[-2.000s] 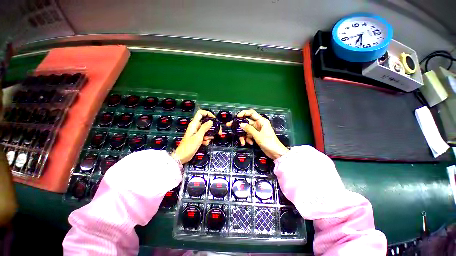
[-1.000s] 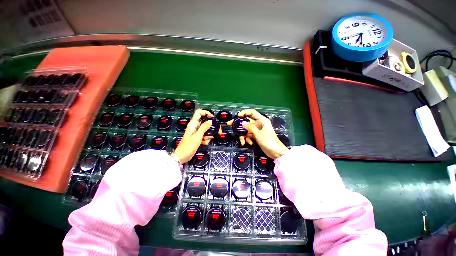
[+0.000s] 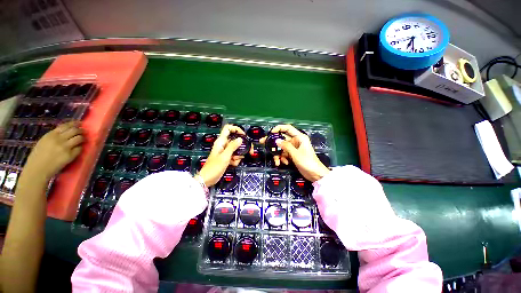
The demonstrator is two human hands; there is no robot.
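Observation:
My left hand (image 3: 221,155) holds a round black watch module (image 3: 242,145) between thumb and fingers above the clear blister tray (image 3: 274,272). My right hand (image 3: 299,152) holds another round black module (image 3: 275,144), which shows a small bright glint. Both modules are held side by side, apart. The tray below holds black discs, several with red marks and some with white reflections. Crosshatched empty pockets show in its middle and front row. My sleeves and hands hide parts of the tray and of the second blister tray (image 3: 165,105) at the left.
At far left, another person's hand (image 3: 56,150) is over a filled clear tray (image 3: 68,80) on an orange-red mat (image 3: 123,68). At right are a black mat (image 3: 423,137) with a red edge, a blue-rimmed clock (image 3: 414,41), a small white box (image 3: 451,86) and a white paper (image 3: 493,150).
The other person's hand and forearm have come into view over the far-left tray. My hands have barely moved; a bright glint now shows on the module in my right hand.

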